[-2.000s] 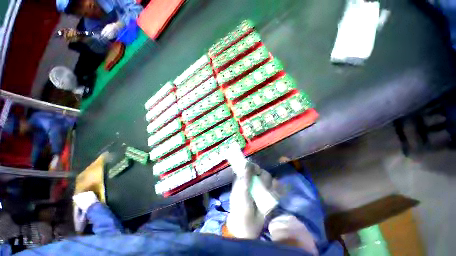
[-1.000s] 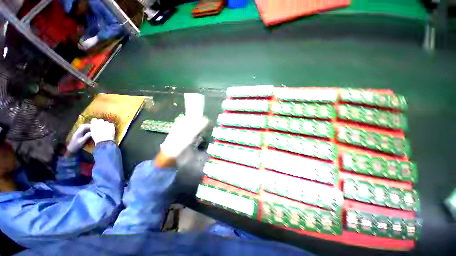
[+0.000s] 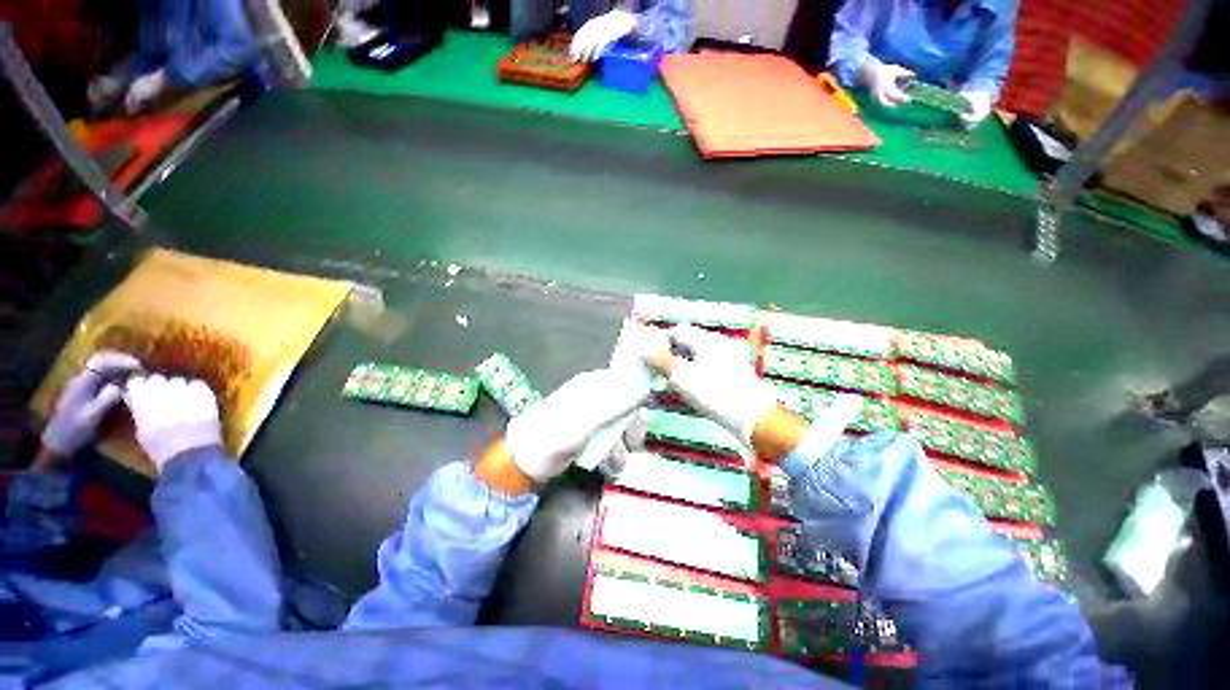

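Note:
My left hand [image 3: 580,421], white-gloved with a bare wrist, is over the left column of the red carrier [image 3: 816,589]. A pale strip [image 3: 617,442] shows beneath its fingers and seems held in it. My right hand [image 3: 722,387], also white-gloved with a bare wrist, meets the left fingertips; whether it grips anything is unclear. Pale-faced boards [image 3: 675,537] fill the left column. Green circuit boards [image 3: 826,367] with small parts lie in the middle and right columns, partly hidden by my right sleeve.
Two loose boards [image 3: 412,387] lie left of the carrier. A neighbour's gloved hands are on a tan work sheet [image 3: 277,317] at far left. A plastic-wrapped pack [image 3: 1151,537] lies at right. Across the line are an orange-red sheet [image 3: 762,105], a blue bin [image 3: 629,68] and people working.
The view has shifted, showing more of the far side. My left hand has moved from the loose boards to the carrier's left column. My right hand has come into clear view beside it.

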